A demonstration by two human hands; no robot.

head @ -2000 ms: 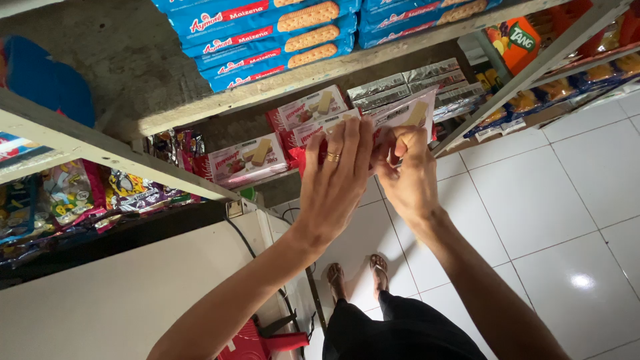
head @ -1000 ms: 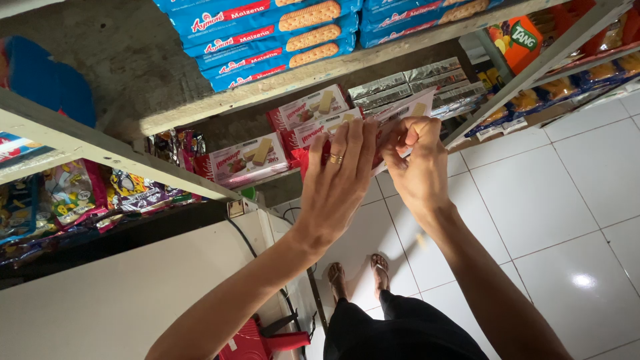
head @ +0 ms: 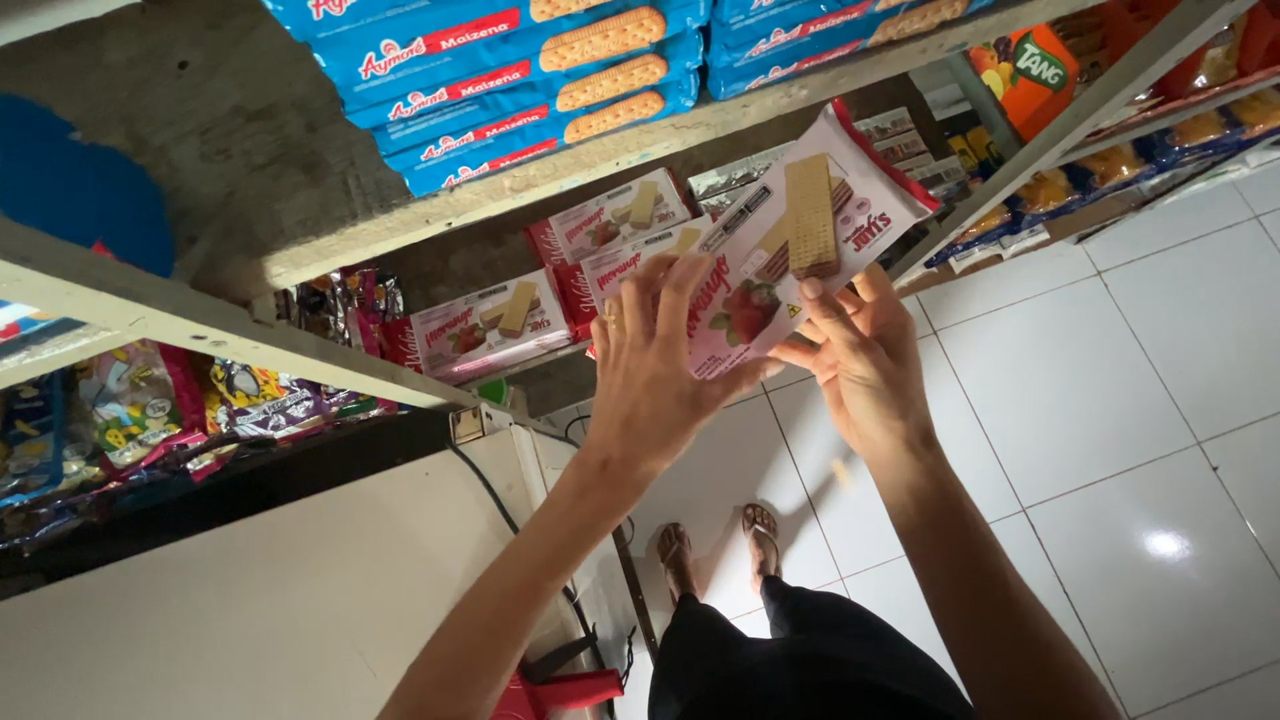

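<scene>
A pink and red strawberry wafer packet point(head: 810, 230) is tilted between my hands, its printed face toward me. My left hand point(head: 655, 350) grips its lower left end, with the fingers over the wrapper and the thumb beneath. My right hand point(head: 860, 350) is at the packet's lower right edge, thumb and fingertips touching it, the other fingers loosely curled. Behind my left hand, similar wafer packets point(head: 490, 325) lie on the lower shelf.
Stacked blue biscuit packets point(head: 520, 90) fill the upper wooden shelf point(head: 420, 215). Shiny snack bags point(head: 130, 400) hang or lie at the left. A slanting metal shelf upright point(head: 1080, 130) stands at the right. Below are a white panel point(head: 250, 580) and the tiled floor point(head: 1110, 400).
The packet has swung up and to the right, so its printed face shows much more. My right hand's fingers have loosened and spread from their earlier pinch.
</scene>
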